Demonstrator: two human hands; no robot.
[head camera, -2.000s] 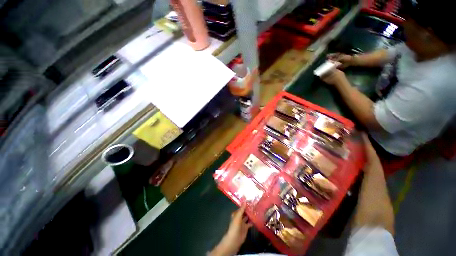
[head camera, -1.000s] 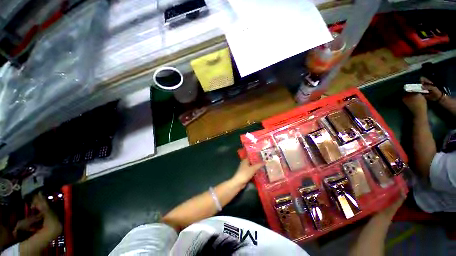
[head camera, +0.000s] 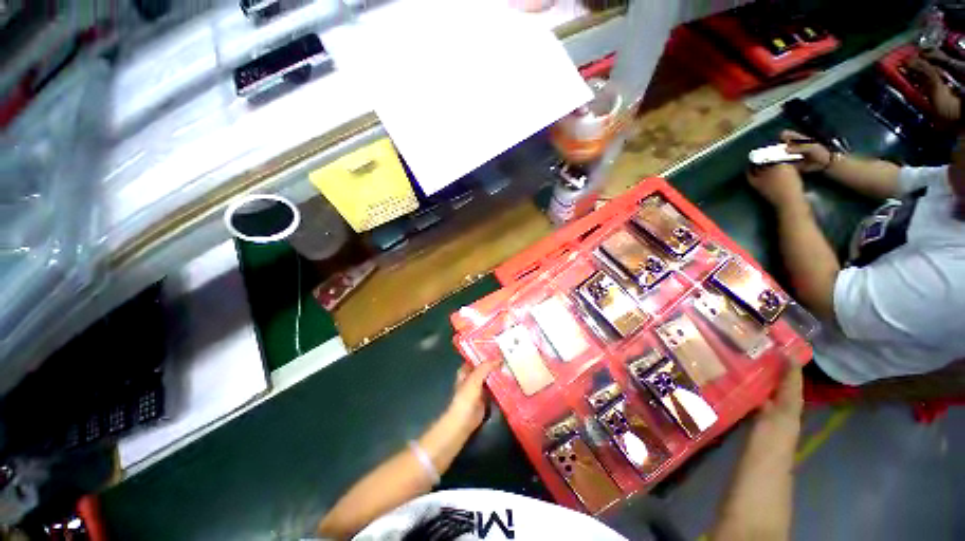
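Note:
A red phone tray (head camera: 481, 370) under a clear plastic cover holds several phones in two rows, gold-tan and dark, with ring-like circles near one end. It is tilted in the view and overlaps the green bench. My left hand (head camera: 468, 399) grips its left edge, fingers partly hidden beneath. My right hand (head camera: 781, 399) grips its right edge at the lower right. Another red tray edge (head camera: 577, 235) shows behind the covered tray.
A white sheet (head camera: 476, 90) and a black phone (head camera: 280, 66) lie on the shelf. A yellow box (head camera: 365, 185), a round white-rimmed cup (head camera: 262, 218) and an orange-white bottle (head camera: 571, 174) stand below. A black tray (head camera: 95, 370) is left. A person (head camera: 899, 264) sits at right.
The view has swung left and then partly back right. Both hands still hold the tray, which now sits further left in view than one second ago.

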